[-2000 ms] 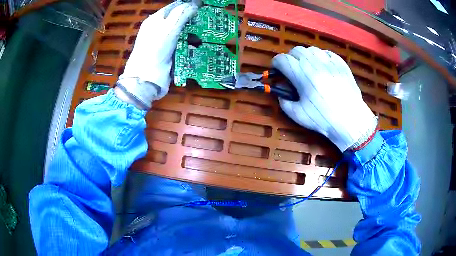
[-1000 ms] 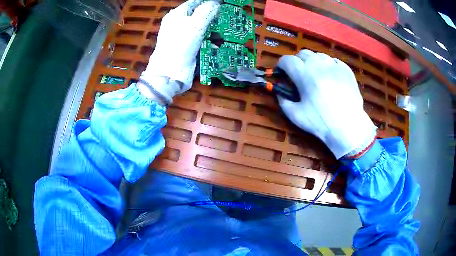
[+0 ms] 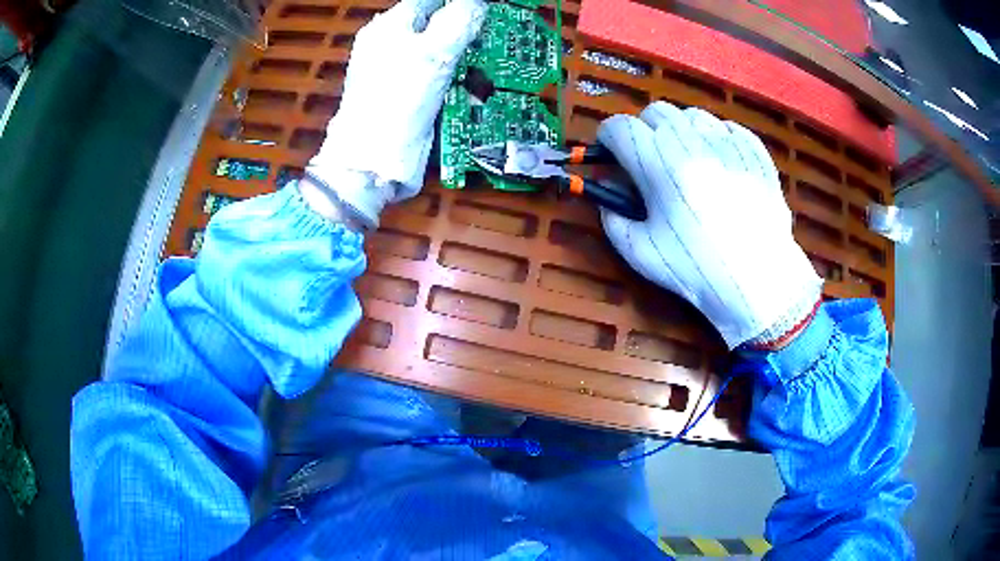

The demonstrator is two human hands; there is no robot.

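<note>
My left hand (image 3: pixel 395 93), in a white glove, grips the left edge of a green circuit board panel (image 3: pixel 511 57) at the top middle; the panel's top is cut off by the picture's edge. My right hand (image 3: pixel 713 219), in a white striped glove, holds side cutters (image 3: pixel 532 161) by their black and orange handles. The cutters' steel jaws lie over the lower end of the panel, pointing left. Component leads are too small to tell. A red-edged wrist strap (image 3: pixel 798 330) with a blue cord is at my right cuff.
A brown-orange slotted surface (image 3: pixel 483 373) lies under the hands. Silvery clippings (image 3: pixel 614 64) lie in slots near the red mat (image 3: pixel 757 71). Small green pieces (image 3: pixel 241 170) show under the left slots. A clear shield's brown edge (image 3: pixel 833 75) crosses the upper right.
The view has shifted, so the panel and left hand appear further right than two seconds ago. The cutters' jaws have moved left over the panel from its lower right corner.
</note>
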